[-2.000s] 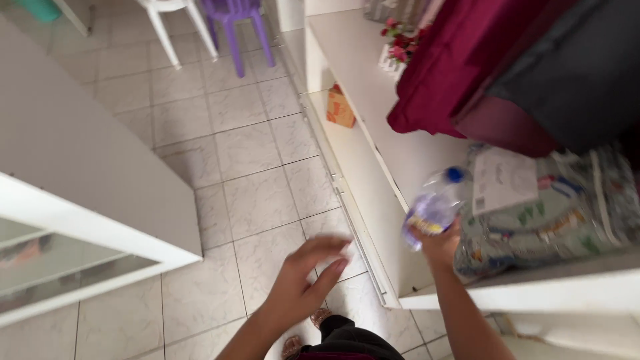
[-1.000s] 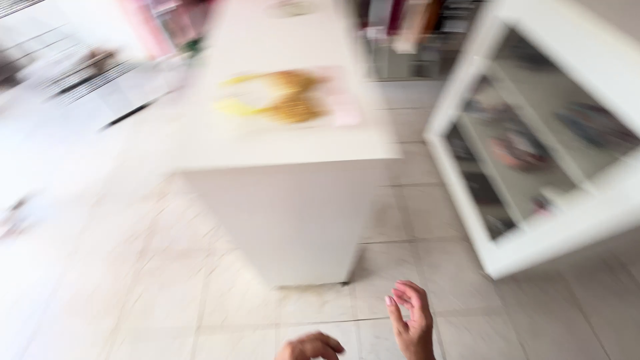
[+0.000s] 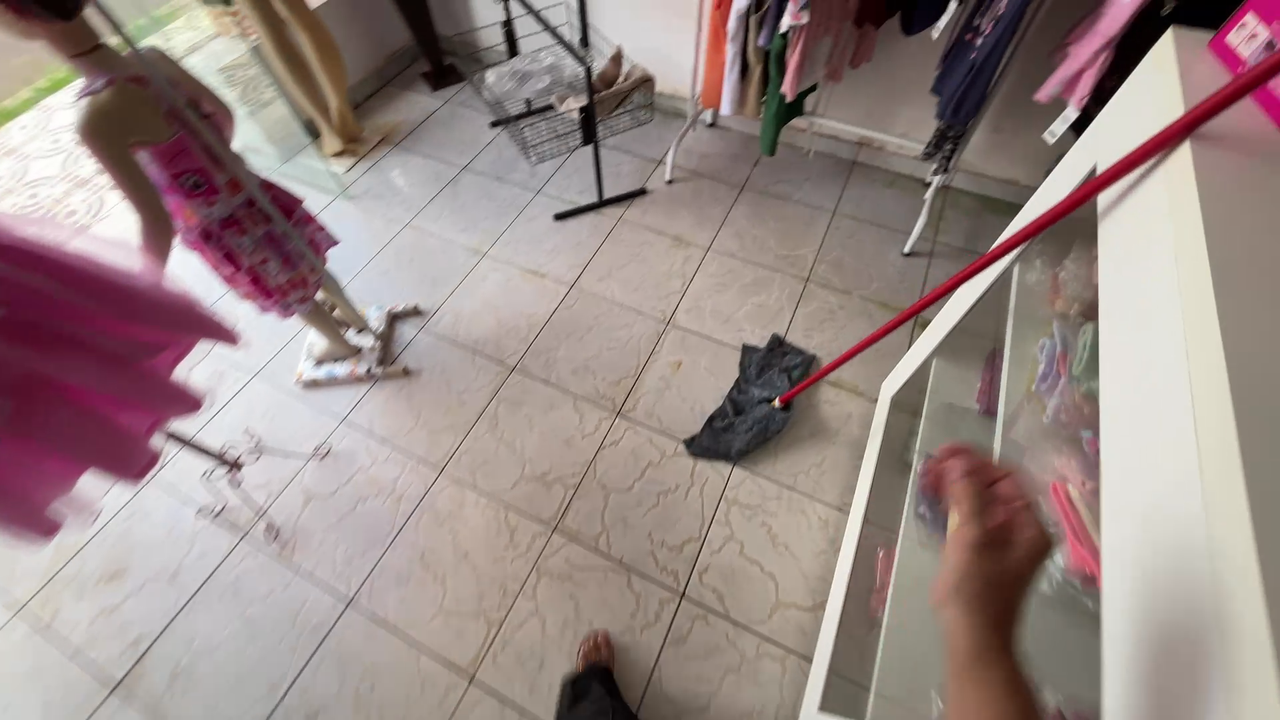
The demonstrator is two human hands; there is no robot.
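Observation:
My right hand [image 3: 985,530] is raised at the lower right, in front of the glass-fronted white display case [image 3: 1145,400]. It is blurred, its fingers look bent, and no held object can be made out. Beyond it a red pole [image 3: 1010,240] slants across the case's top edge down to the floor. Its lower end meets a crumpled dark grey cloth [image 3: 750,400] spread on the tiles. My left hand is out of view.
A child mannequin [image 3: 225,190] in a pink dress stands at the left, near a blurred pink garment [image 3: 90,370]. Behind are a wire basket [image 3: 565,105] on a black stand and a clothes rack [image 3: 850,130]. My foot [image 3: 596,650] shows at the bottom.
The view has swung far round. Two seconds ago my right hand held a plastic bottle; one second ago no bottle shows in it. My left hand has left the view.

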